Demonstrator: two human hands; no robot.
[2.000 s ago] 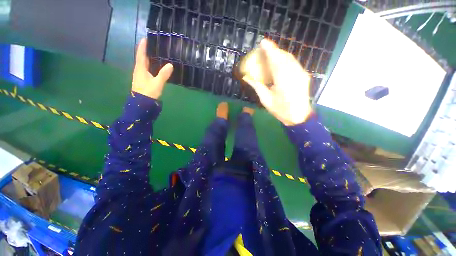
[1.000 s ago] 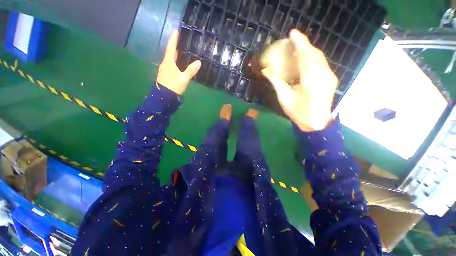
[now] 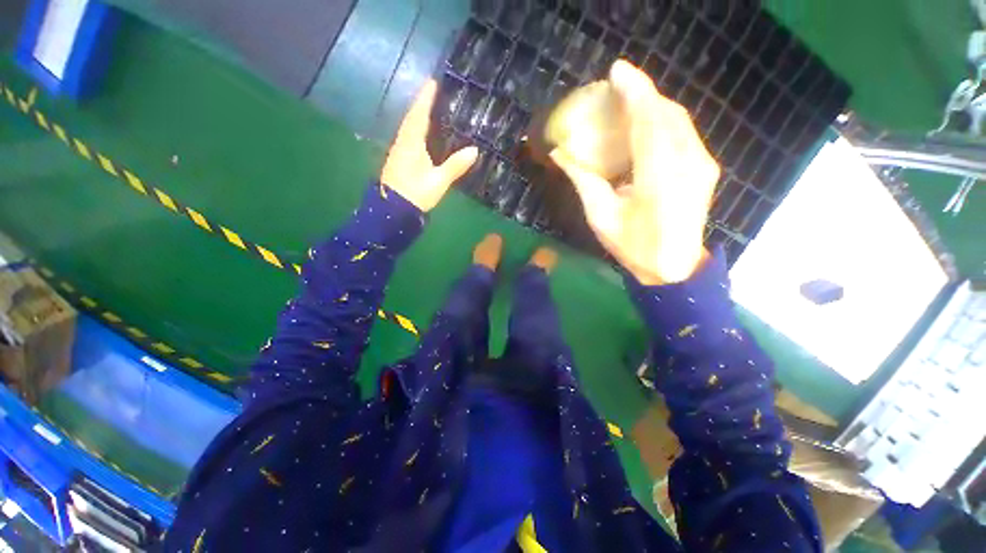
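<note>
A large black gridded tray (image 3: pixel 746 103) with glossy black pockets or parts lies across the green bench. My right hand (image 3: pixel 660 178) is closed around a pale amber, blurred squeeze bottle (image 3: pixel 593 127), held above the tray's near part; its tip is too blurred to make out. My left hand (image 3: pixel 425 157) rests at the tray's left near corner with thumb and fingers apart, holding nothing that shows. Whether it touches the tray is hard to tell.
A white sheet (image 3: pixel 838 259) with a small dark block (image 3: pixel 822 292) lies right of the tray. A white ribbed stack (image 3: pixel 919 394) and an open carton (image 3: pixel 833 497) are lower right. A dark mat (image 3: pixel 270 38) is upper left. Blue bins (image 3: pixel 141 400) stand lower left.
The tray's left edge and my left hand have shifted right in the view. My right hand, with the bottle, moved right, then slightly back left. The tray looks more tilted in the view.
</note>
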